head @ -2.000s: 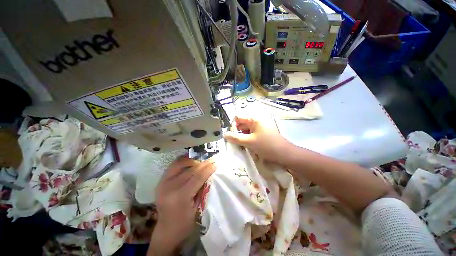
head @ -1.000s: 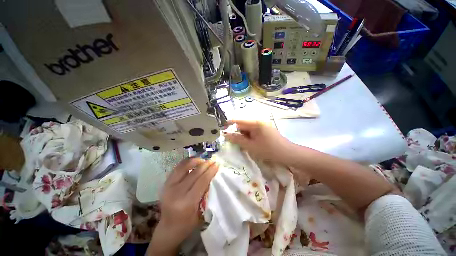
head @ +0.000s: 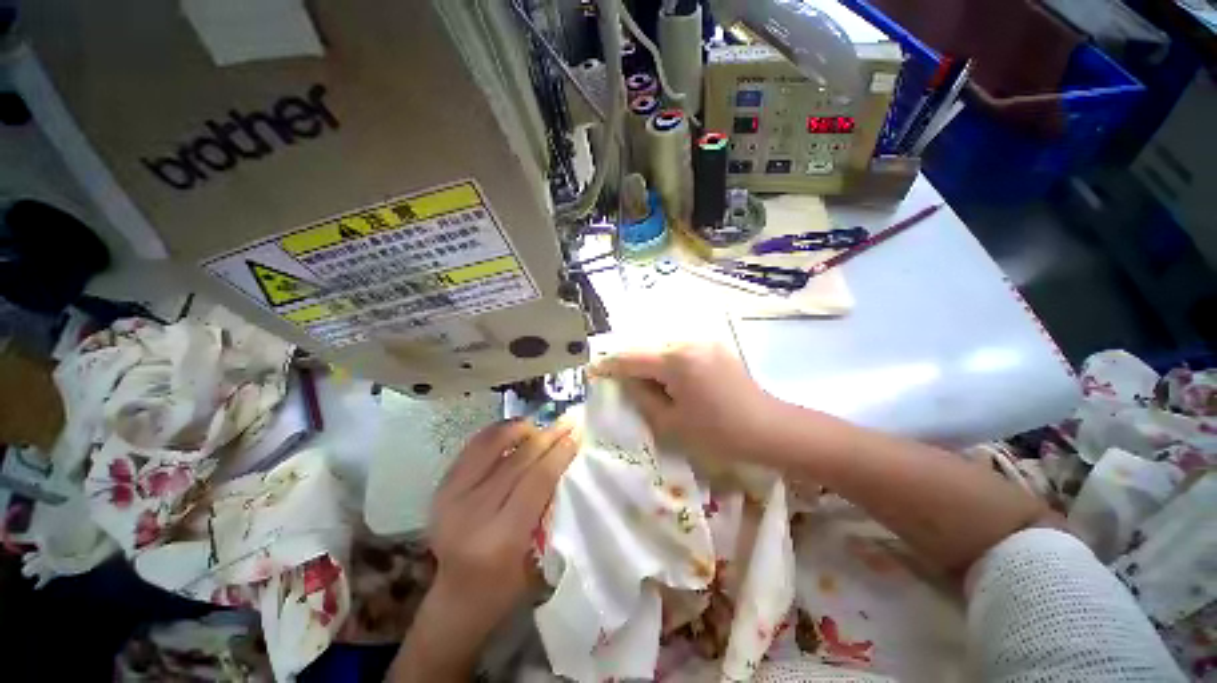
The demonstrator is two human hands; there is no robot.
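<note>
A floral garment piece (head: 627, 534), cream-white with red flowers, runs from the needle area down over the lap. The presser foot (head: 563, 387) is partly hidden under the beige sewing machine head (head: 360, 174). My left hand (head: 494, 500) lies on the cloth's left edge just in front of the presser foot, fingers together on the fabric. My right hand (head: 701, 400) pinches the cloth's upper edge right of the presser foot, thumb side hidden. The needle tip cannot be made out.
Thread snips (head: 763, 275) and a red-brown pencil (head: 874, 240) lie on the white table (head: 921, 360). Thread cones (head: 670, 160) and a control box (head: 801, 120) stand behind. Floral heaps lie left (head: 174, 400) and right (head: 1148, 454). A blue crate (head: 1054, 114) is at far right.
My right hand has moved slightly down and toward me, with the cloth's upper edge. My left hand has stayed nearly in place. The machine head appears shifted slightly in the view.
</note>
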